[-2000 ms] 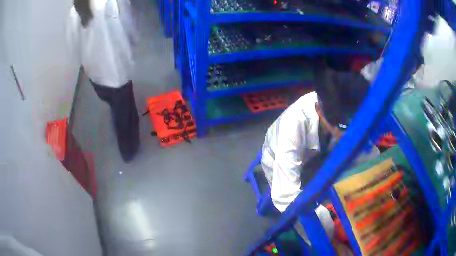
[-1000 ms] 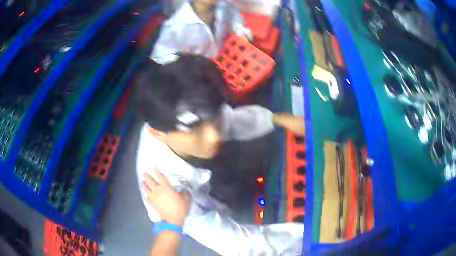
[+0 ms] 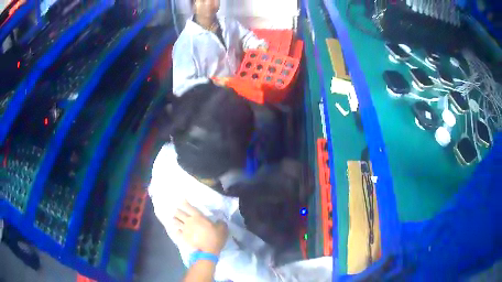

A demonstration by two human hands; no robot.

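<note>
My left hand [image 3: 201, 230], with a blue wristband, reaches in from the bottom edge and rests on the back or shoulder of a person in a white coat [image 3: 168, 184]. Its fingers are slightly apart and it holds nothing. That person's dark-haired head is bent down and the face is hidden. My right hand is not in view.
Another person [image 3: 198, 52] stands ahead beside a red-orange compartment tray [image 3: 272, 69]. A blue rack [image 3: 88, 184] with small units runs along the left. On the right, a green shelf [image 3: 413, 182] behind blue posts bears several dark watch-like units [image 3: 425, 114] with cables.
The view has swung from the aisle to the rack and the person in white. My left hand came into view and stays on them. Their head has turned down and away.
</note>
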